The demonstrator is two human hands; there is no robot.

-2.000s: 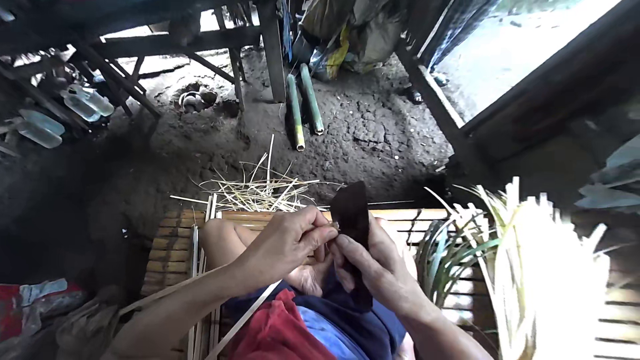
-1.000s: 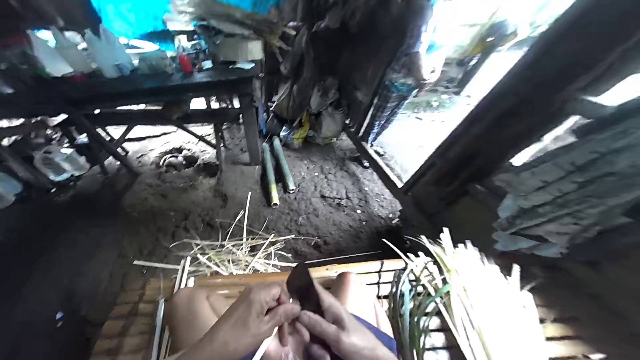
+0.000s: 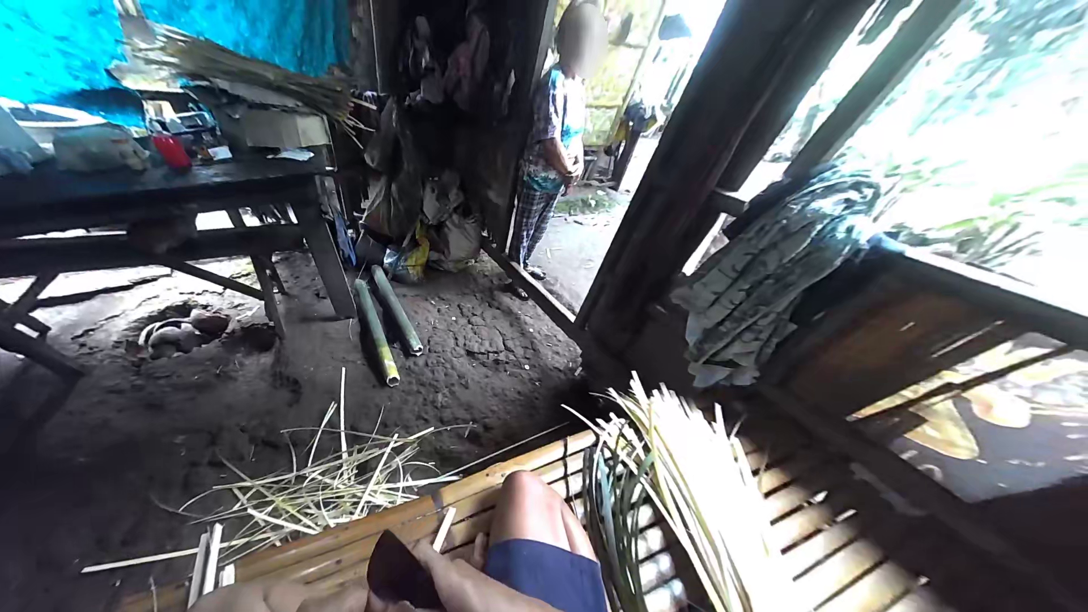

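My right hand (image 3: 476, 586) is low in the view, closed round a dark, flat piece (image 3: 398, 571) whose material I cannot tell. My left hand (image 3: 280, 595) lies just left of it, cut off by the lower edge; its fingers are mostly hidden. A pale strip (image 3: 444, 529) sticks up beside the dark piece. Both hands are above a bamboo slat bench (image 3: 340, 557), by a bare knee and blue shorts. Right of the knee lie a bundle of pale split strips (image 3: 705, 493) and a bunch of darker green strips (image 3: 616, 518).
Loose pale strips (image 3: 340, 489) lie on the earth floor before the bench. Two bamboo tubes (image 3: 378, 336) lie beyond, near a dark wooden table (image 3: 161, 191). A person (image 3: 548, 161) stands outside the doorway. Cloth (image 3: 765, 272) hangs over a low wall at right.
The view has swung up and to the right, so my hands now sit at the lower edge. The person outside has come into fuller view. The dark piece is still between my hands.
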